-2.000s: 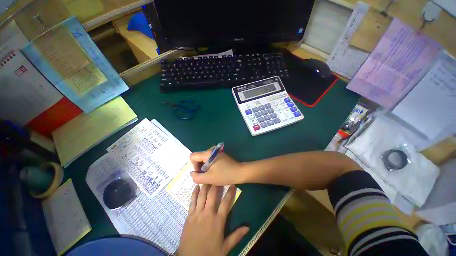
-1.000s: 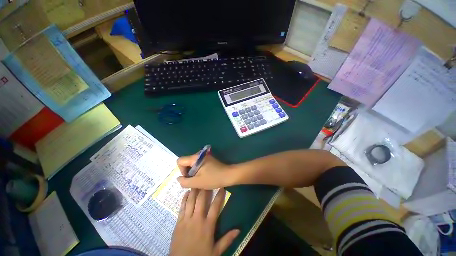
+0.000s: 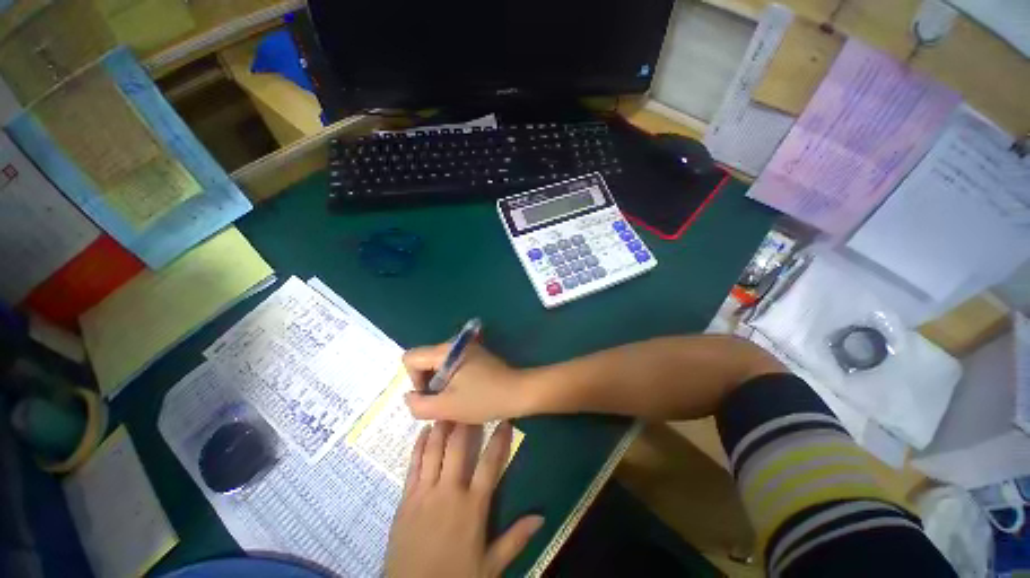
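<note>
My right hand [image 3: 469,382] holds a slim pen [image 3: 455,355] with a pale barrel over the label sheet. The pen tip is hidden by the fingers. The label sheet [image 3: 385,438] is small, with yellow edges and handwriting, and lies on the printed list. My left hand [image 3: 454,508] lies flat, fingers spread, with its fingertips on the label sheet. The printed list [image 3: 305,522] lies beneath, with another handwritten paper [image 3: 305,359] over its upper part. A dark round coil [image 3: 234,455] in a clear bag rests on the list's left side.
Calculator [image 3: 576,241], scissors [image 3: 387,251], keyboard [image 3: 474,161] and mouse [image 3: 684,154] stand behind. A blue reel's edge [image 3: 254,567] shows at the bottom. Tape roll [image 3: 85,429] and yellow pad [image 3: 169,311] are left. A bagged ring [image 3: 858,348] lies right, under pinned papers [image 3: 853,136].
The camera view has shifted, so the desk things appear further left than in the earliest frame. Both hands keep nearly the same place on the label sheet.
</note>
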